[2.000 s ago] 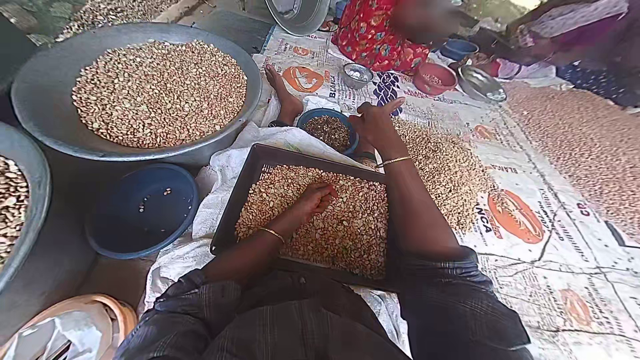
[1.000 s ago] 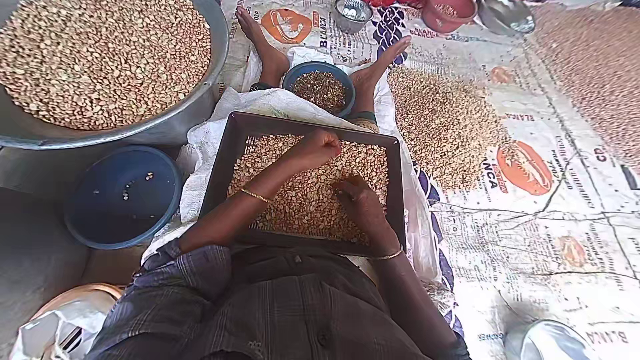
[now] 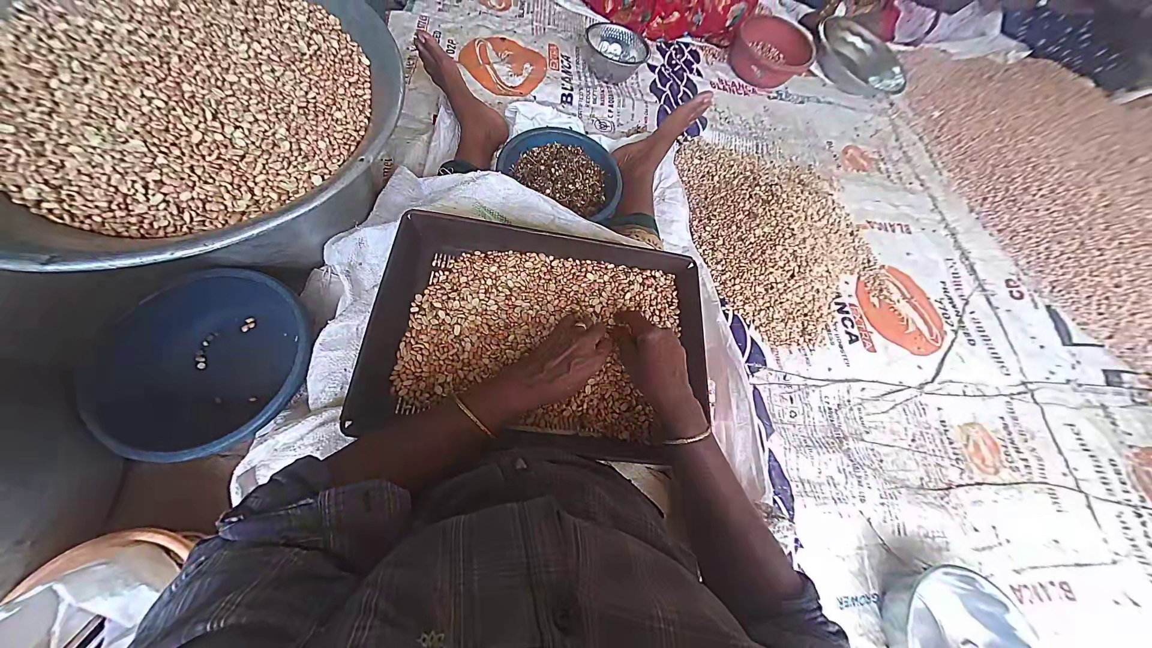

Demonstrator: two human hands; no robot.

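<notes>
A dark rectangular plastic tray [image 3: 367, 360] rests on my lap over a white woven sack, and split nuts or seeds [image 3: 504, 306] cover much of its bottom. My left hand [image 3: 562, 364] is low over them near the middle, fingers curled in. Close to its right, my right hand [image 3: 657, 360] bends down with its fingertips at the pieces. The two hands nearly meet; whether either pinches a piece cannot be told. Beyond the tray, between my feet, a blue bowl [image 3: 614, 189] holds small brown bits.
A big metal basin [image 3: 387, 135] of nuts stands at upper left, a blue basin [image 3: 99, 423] below it. Loose heaps [image 3: 765, 243] lie on printed sheeting at right. A perforated metal bowl [image 3: 616, 54], a red bowl [image 3: 772, 54] and a person in red cloth [image 3: 675, 13] are at the top.
Two seconds ago my right hand was raised beyond the tray's far edge; now it is down in the tray. My left hand has moved right, beside it. The view has tilted downward.
</notes>
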